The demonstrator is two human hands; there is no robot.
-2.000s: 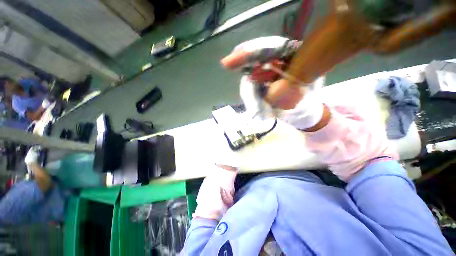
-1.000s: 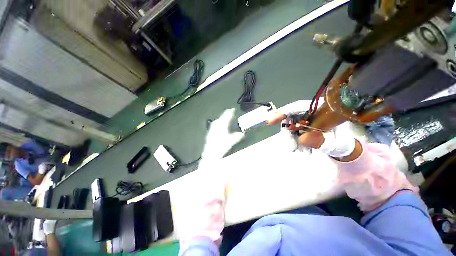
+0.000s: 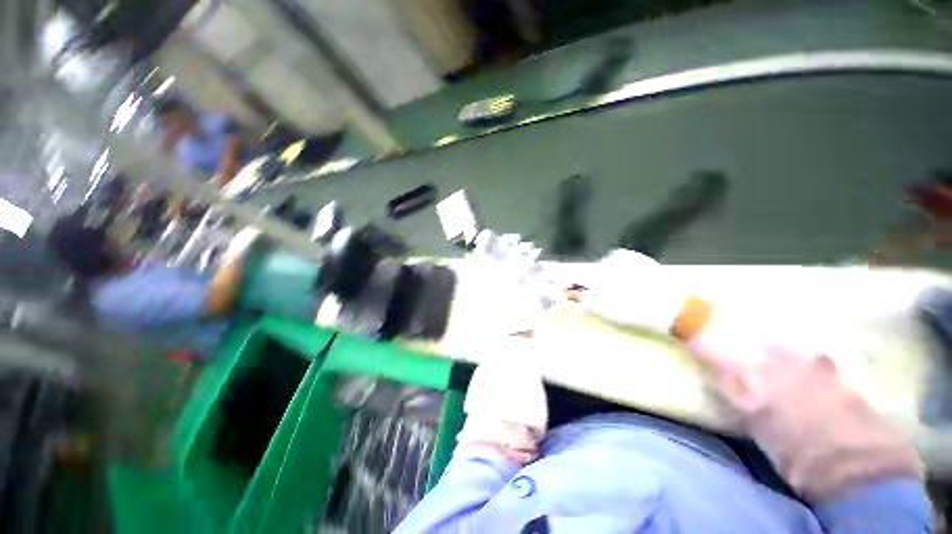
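Note:
The frame is blurred by motion. My right hand [image 3: 626, 290], in a white glove with an orange-brown wrist band, reaches left over the bench edge, near the middle. My left hand [image 3: 509, 365], in a white glove, is low at the bench's near edge; its fingers blend into bright white. A whitish, unclear shape [image 3: 506, 253] lies just beyond both hands; I cannot tell whether either hand grips it. A white inner unit [image 3: 456, 215] lies on the green belt. Black cases [image 3: 412, 300] stand in a row at the bench edge, left of my hands.
A green bin [image 3: 376, 363] with dark pieces under shiny film is at the lower left. A black closed adapter [image 3: 411, 200] and blurred black cables [image 3: 679, 212] lie on the belt. Another unit [image 3: 488, 110] lies beyond the white rail. Other workers sit at the left. A blue-grey cloth is at the right edge.
The view has swung, and the large metal fixture has left it. My right hand has left the fixture's red leads and come over the bench. My left hand has drawn back from the belt.

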